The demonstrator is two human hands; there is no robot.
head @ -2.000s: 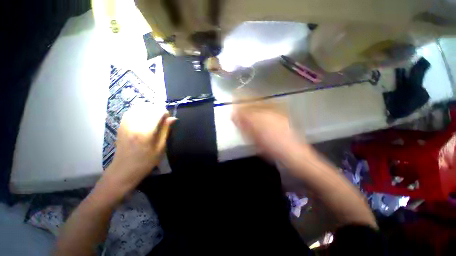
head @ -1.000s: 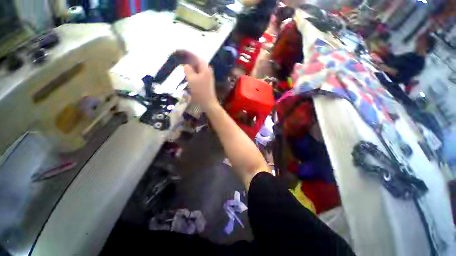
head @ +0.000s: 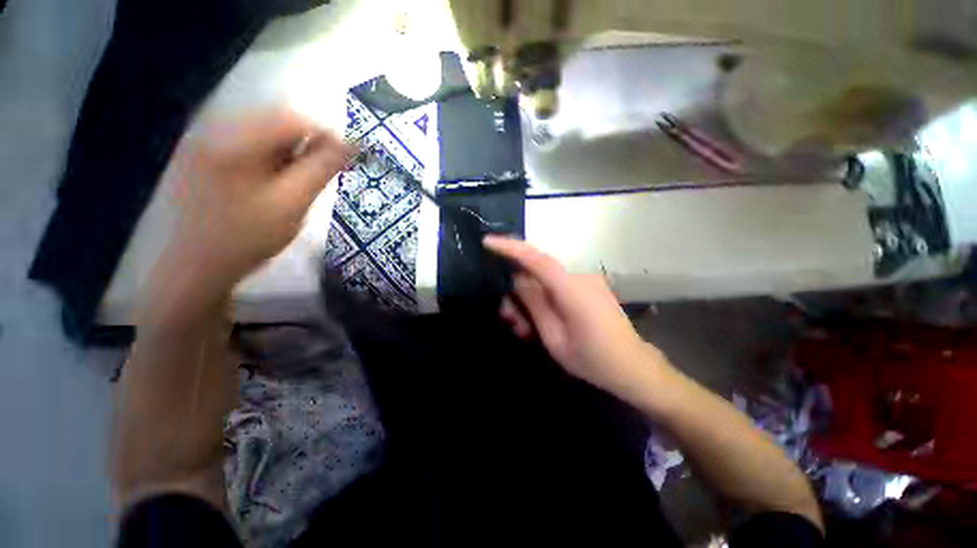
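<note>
The printed black-and-white fabric piece [head: 375, 219] lies flat left of the needle area. A black fabric piece [head: 480, 139] lies beside it, crossed by a seam or fold, with loose pale thread on its lower part. My left hand [head: 252, 198] is blurred at the print's left edge; whether its fingers hold anything cannot be told. My right hand [head: 584, 321] is over the table's front edge, index fingertip on the lower black fabric, other fingers curled and apart, with nothing seen in them. The presser foot and needle area [head: 493, 80] is above the black piece.
The cream machine head [head: 664, 27] spans the top. Pink-handled snips [head: 699, 145] lie right of the needle. Long black cloth [head: 129, 139] lies at far left. Pale printed fabric [head: 300, 439] hangs below the table edge [head: 729, 284]. A red plastic object [head: 900, 396] is at lower right.
The view has swung back from the right end of the table, where my right hand was raised with dark cloth. Both hands are now near the needle area. Long black cloth now lies at far left.
</note>
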